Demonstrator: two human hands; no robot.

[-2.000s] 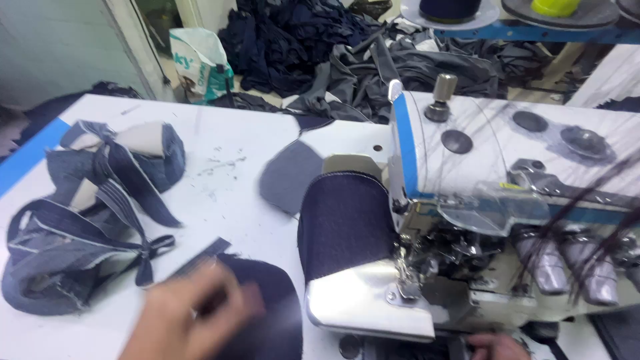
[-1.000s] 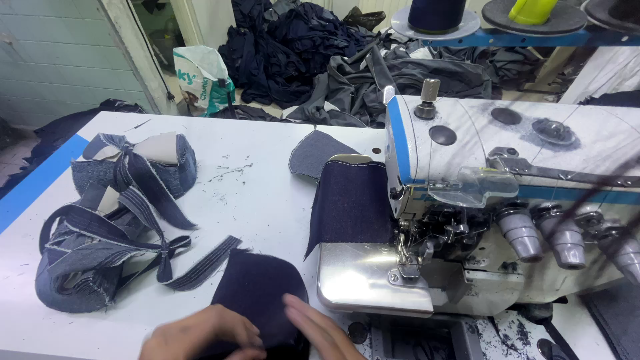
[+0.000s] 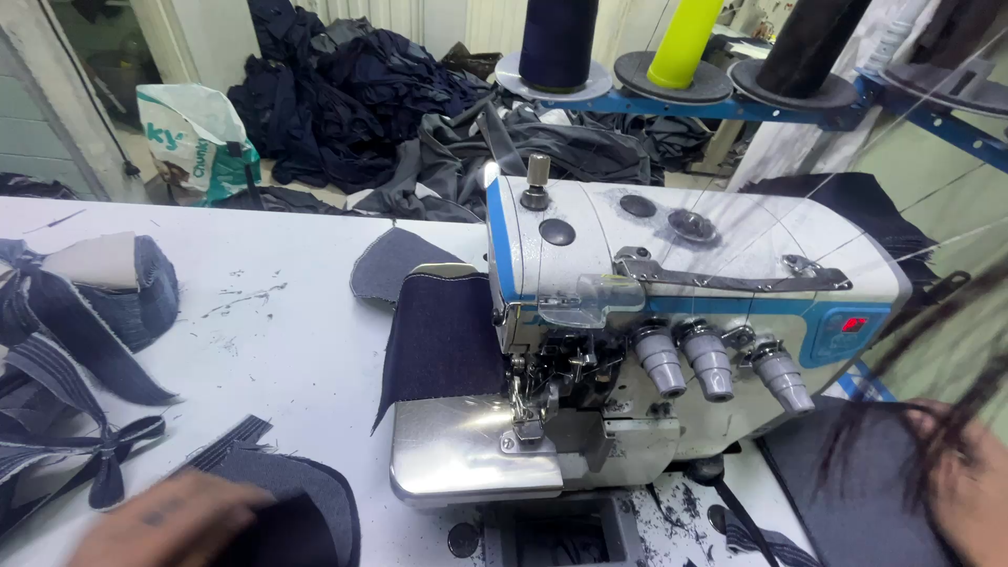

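My left hand (image 3: 169,520), blurred, is at the bottom left over cut denim pieces (image 3: 323,488); a dark flap of cloth lies beneath its fingers, and whether they grip it is unclear. At the right edge my right hand (image 3: 965,472) is on a dark denim piece (image 3: 843,472) beside the overlock sewing machine (image 3: 693,260), its fingers partly hidden by blurred dark strands. Another dark denim piece (image 3: 449,339) with a stitched edge lies behind the metal work plate (image 3: 465,449), left of the needle area. A grey-blue denim piece (image 3: 405,260) lies partly under it.
Tied denim bundles (image 3: 118,291) sit on the white table (image 3: 260,236) at left. Thread cones (image 3: 555,39) stand on a blue rack above the machine. Behind the table are piles of dark cloth (image 3: 354,102) and a plastic bag (image 3: 193,142). Lint lies below the machine.
My hands were close together over the dark piece at lower left one second ago. Now my right hand is at the far right, while the left remains by the pieces. The view has shifted.
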